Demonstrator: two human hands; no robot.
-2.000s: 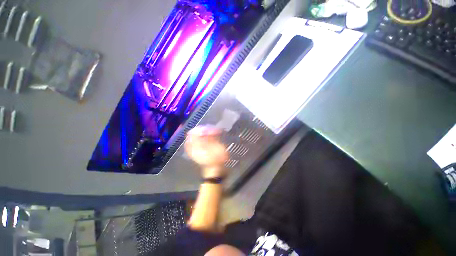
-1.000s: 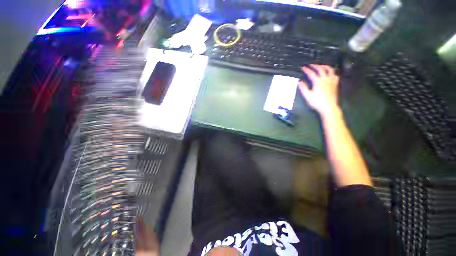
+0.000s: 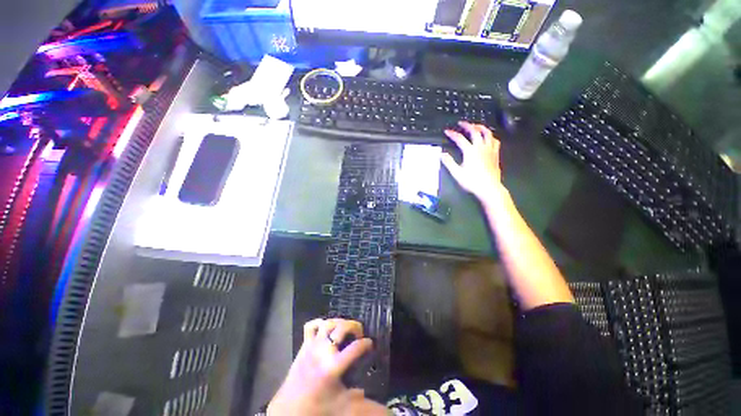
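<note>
A long black keyboard circuit board lies lengthwise in front of me, its far end over the green mat beside a white paper slip. My left hand grips its near end, thumb on top and fingers at the left edge. My right hand is empty with fingers apart, fingertips at the lower right edge of the black computer keyboard. A small dark device with a blue face lies at the near end of the slip.
A clipboard with papers holds a smartphone at left, beside the glowing machine. Board stacks stand at right. A bottle, a blue bin and a monitor are at the back.
The board, blurred at left a second ago, has swung right and now lies beside the slip, held by my left hand. My right hand stays near the keyboard. The view has shifted, showing the monitor.
</note>
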